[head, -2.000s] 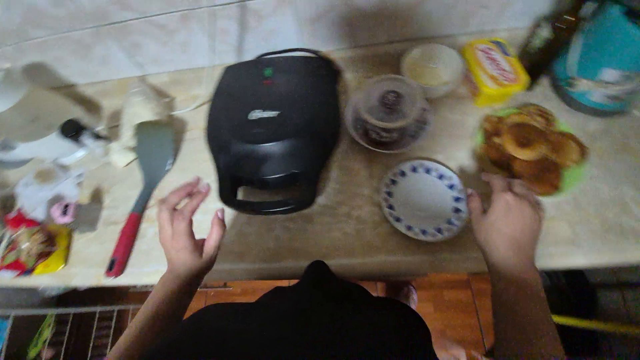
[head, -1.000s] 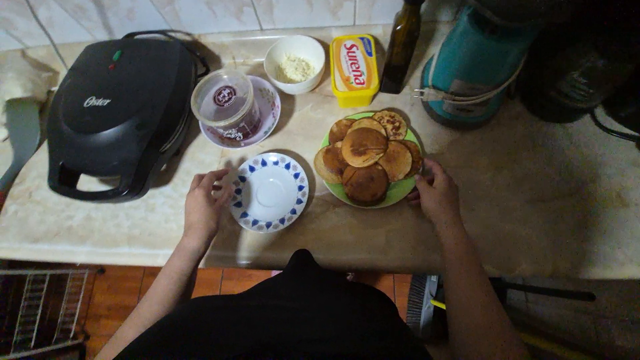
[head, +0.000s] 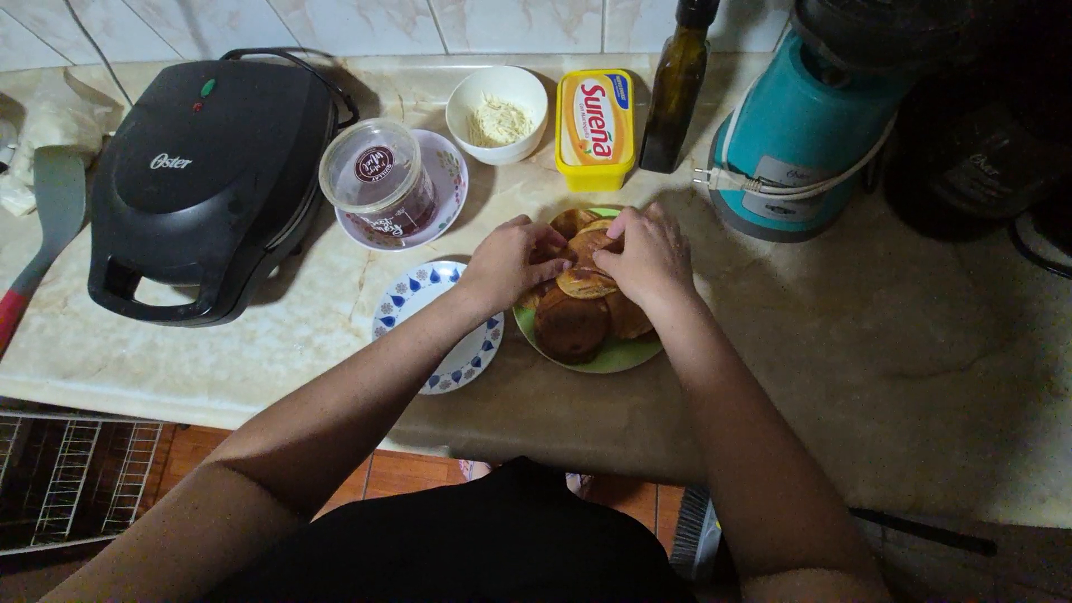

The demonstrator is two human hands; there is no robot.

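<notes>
Several browned pancakes [head: 573, 325] are heaped on a green plate [head: 615, 358]. Both hands are over the heap and grip one pancake [head: 589, 283] near its top, which looks tilted up between them. My left hand [head: 511, 266] has its fingertips at the left side of it, my right hand [head: 649, 255] at the right side. Beneath my left forearm lies a white saucer [head: 410, 291] with a blue pattern, partly hidden by the arm and bare where it shows. Just behind it a lidded plastic tub [head: 377, 180] stands on a floral plate [head: 452, 180].
At the left are a black Oster sandwich maker [head: 184, 184] and a grey spatula [head: 60, 201] with a red handle. Behind the pancakes stand a bowl of grated white food [head: 498, 121], a yellow margarine tub [head: 595, 130], a dark glass bottle [head: 674, 96] and a teal blender base [head: 796, 142].
Both hands have left the outer edges of the saucer and the green plate and come together over the pancakes, where they have taken hold of one.
</notes>
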